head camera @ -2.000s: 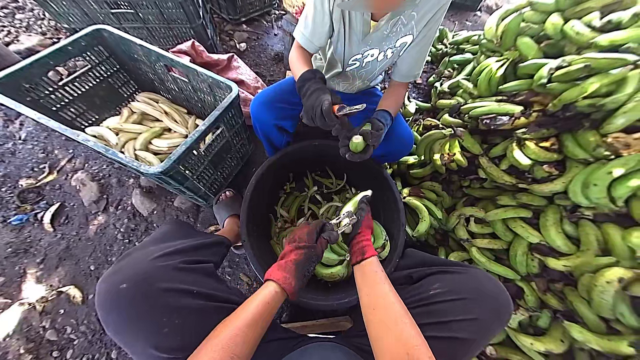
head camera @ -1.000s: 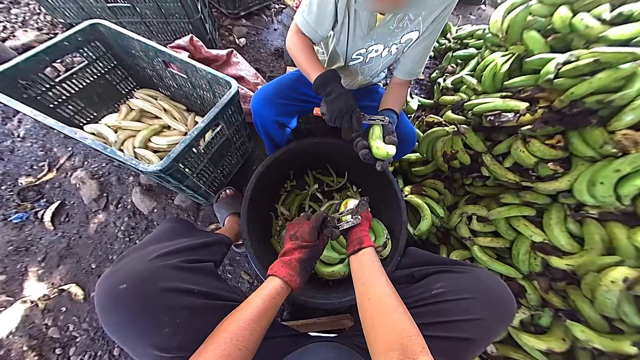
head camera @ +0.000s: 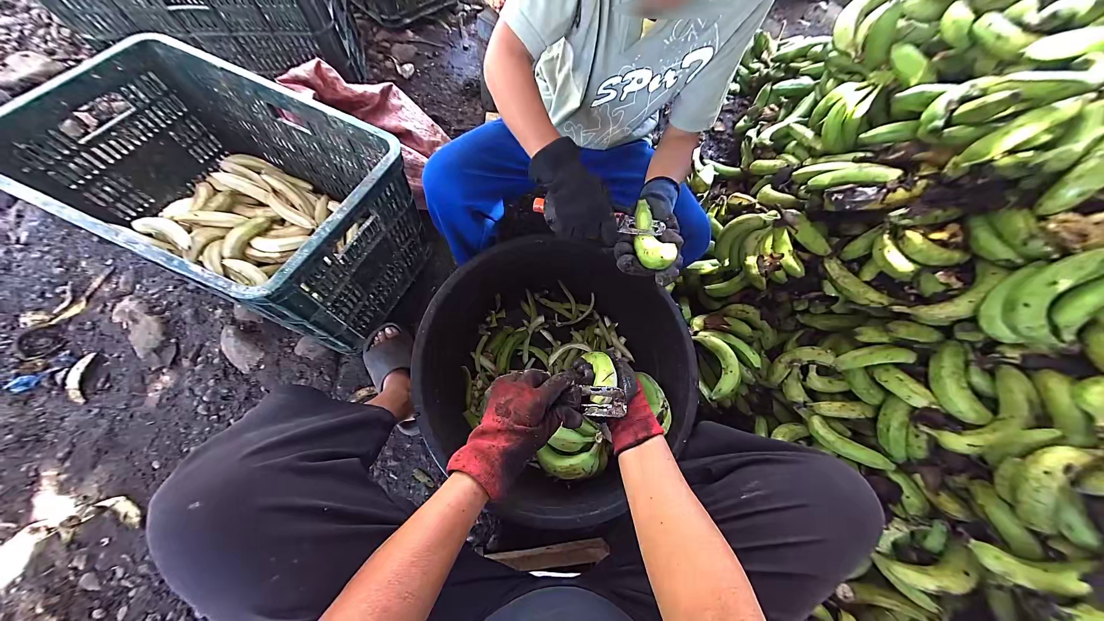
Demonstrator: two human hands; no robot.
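My left hand (head camera: 516,424), in a red and black glove, is closed on a metal peeler (head camera: 602,401); its handle is hidden by the fingers. The peeler's blade end lies across a green banana or plantain (head camera: 599,369), partly peeled, which my right hand (head camera: 636,412) grips in a similar glove. Both hands are over a black round tub (head camera: 440,285). Strips of green peel (head camera: 526,341) lie inside it, and unpeeled green fruit (head camera: 573,457) sits below my hands.
Opposite, a person's dark-gloved hands (head camera: 576,194) hold a peeler and a partly peeled fruit (head camera: 654,248). A green plastic crate (head camera: 285,297) with peeled fruit (head camera: 246,216) stands at left. Green fruit (head camera: 940,379) is heaped at right. A wooden piece (head camera: 552,554) lies before the tub.
The peeler and fruit in my hands have shifted slightly, staying over the tub. The other person's fruit has turned from end-on to lengthwise, and their peeler now lies across it.
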